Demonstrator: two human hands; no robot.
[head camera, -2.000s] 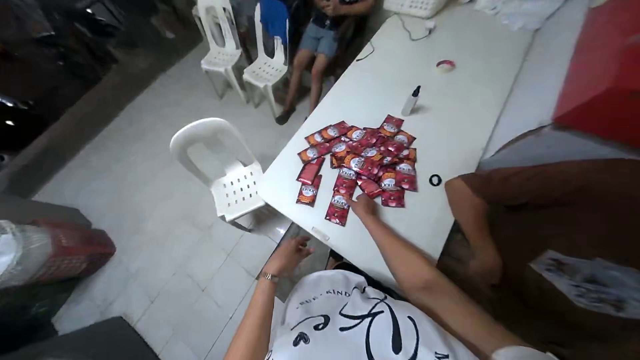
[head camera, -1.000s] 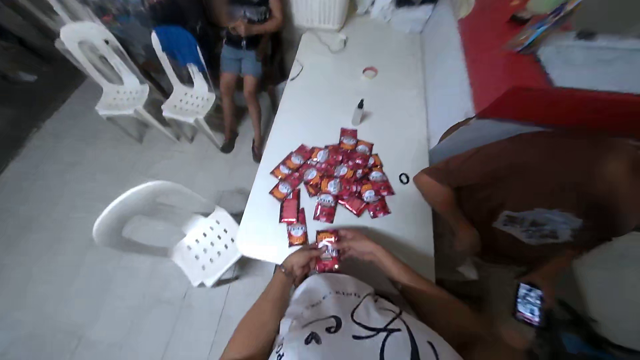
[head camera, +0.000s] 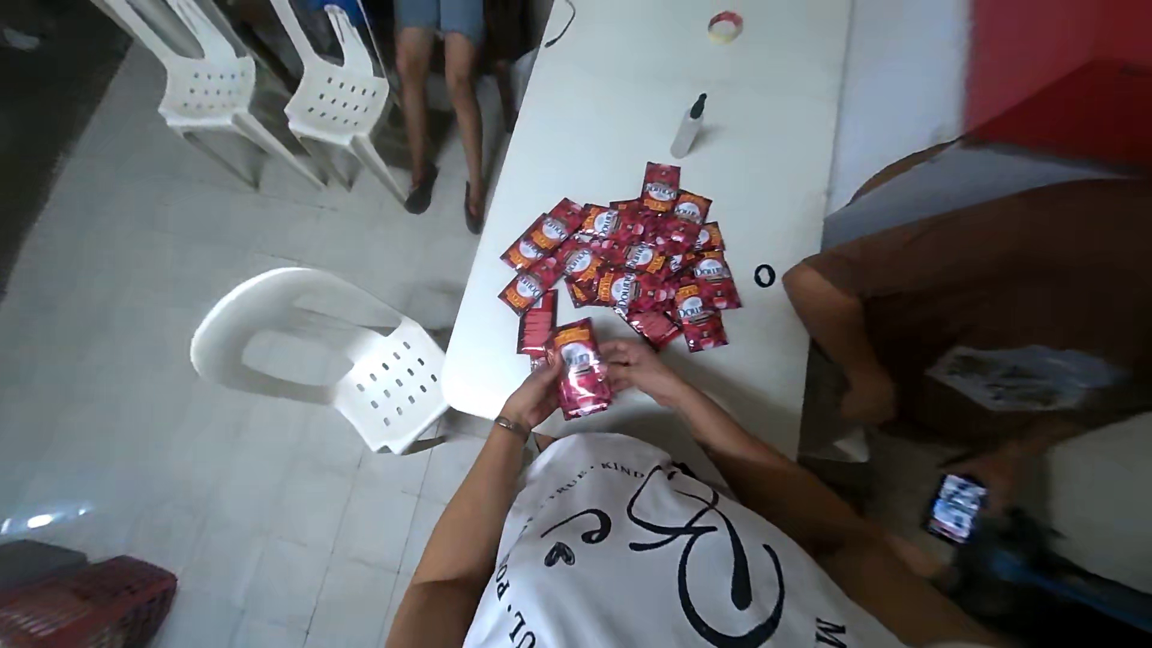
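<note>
Between my hands, near the front edge of the white table (head camera: 756, 387), is a red foil sachet (head camera: 583, 369), lying over or joined to another. My left hand (head camera: 537, 392) grips its left edge. My right hand (head camera: 635, 367) touches its right edge; whether those fingers pinch it is unclear. Beyond them spreads a loose pile of red and orange sachets (head camera: 630, 256). One sachet (head camera: 538, 322) lies face down just behind my left hand. A small clear bottle with a black cap (head camera: 688, 128) stands behind the pile, and a black ring (head camera: 765, 275) lies to its right.
A tape roll (head camera: 724, 27) lies farther back. A white plastic chair (head camera: 315, 360) stands by the table's left corner, with more chairs beyond and a person's legs (head camera: 441, 99). At the right, close to the table edge, a person in brown (head camera: 990, 297) sits near a lit phone (head camera: 957, 508).
Two seconds ago my left hand was off the table's edge and empty; now it holds a sachet. My right hand has moved from the pile's front toward my body. The view has shifted.
</note>
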